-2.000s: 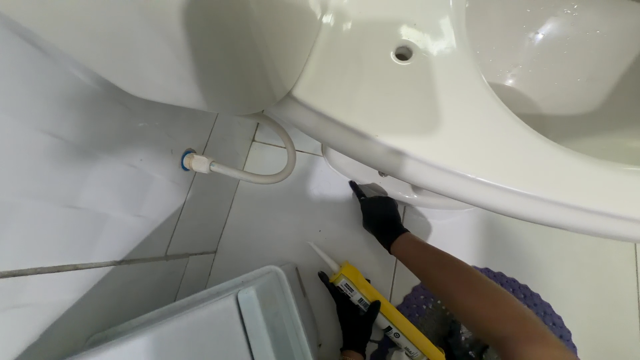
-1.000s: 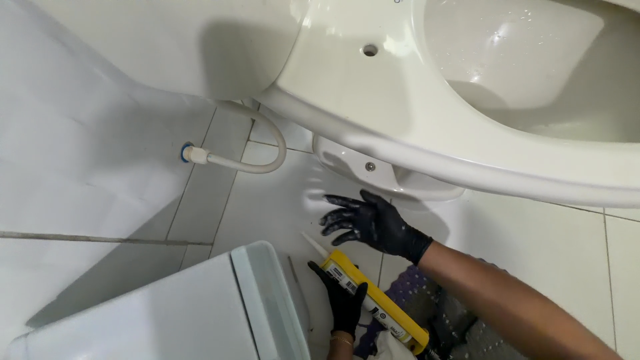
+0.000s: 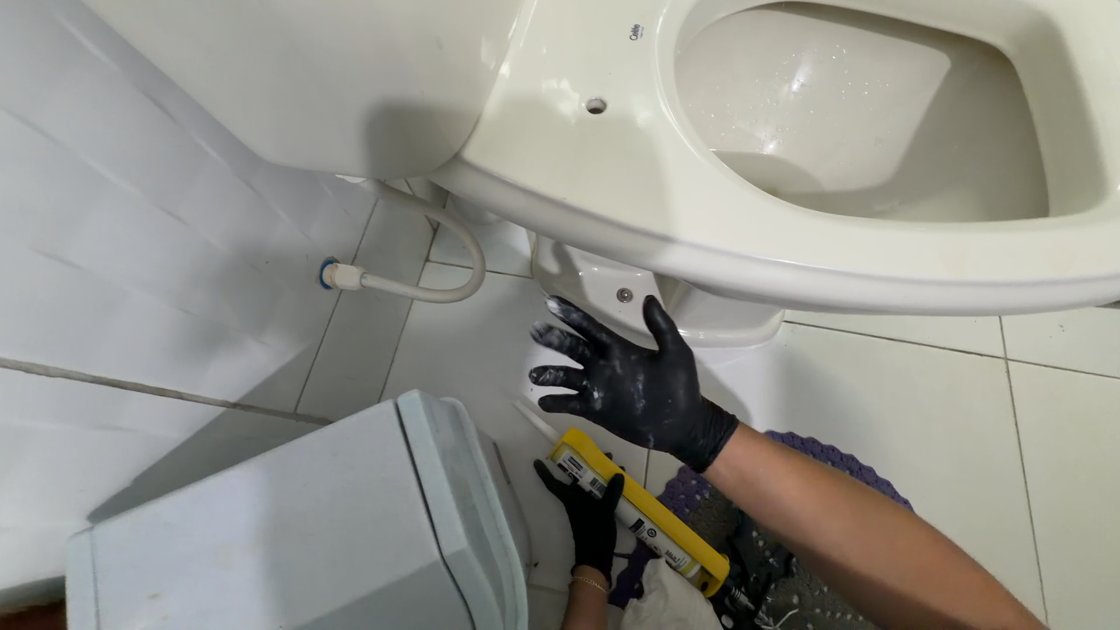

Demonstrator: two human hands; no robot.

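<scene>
My right hand (image 3: 626, 381), in a black glove with white smears on its fingers, is spread palm up beside the foot of a white ceramic toilet (image 3: 560, 175). It holds nothing. Below it, my left hand (image 3: 591, 516), also black-gloved, grips a yellow caulking gun (image 3: 652, 516) loaded with a sealant cartridge, whose white nozzle (image 3: 535, 422) points up and left over the floor tiles. A bolt (image 3: 624, 296) shows on the toilet's base (image 3: 569, 267), just above my right fingers. A pale cloth (image 3: 669, 599) lies by the rear of the gun.
A grey plastic bin (image 3: 289, 525) stands at lower left. A flexible water hose (image 3: 429, 293) curves from the wall fitting (image 3: 339, 275) towards the tank (image 3: 306, 79). A purple and grey crocheted mat (image 3: 814, 455) lies partly under my right forearm.
My right hand has moved from the toilet's base, where a finger pointed, and has opened with the fingers spread. My left hand still holds the caulking gun.
</scene>
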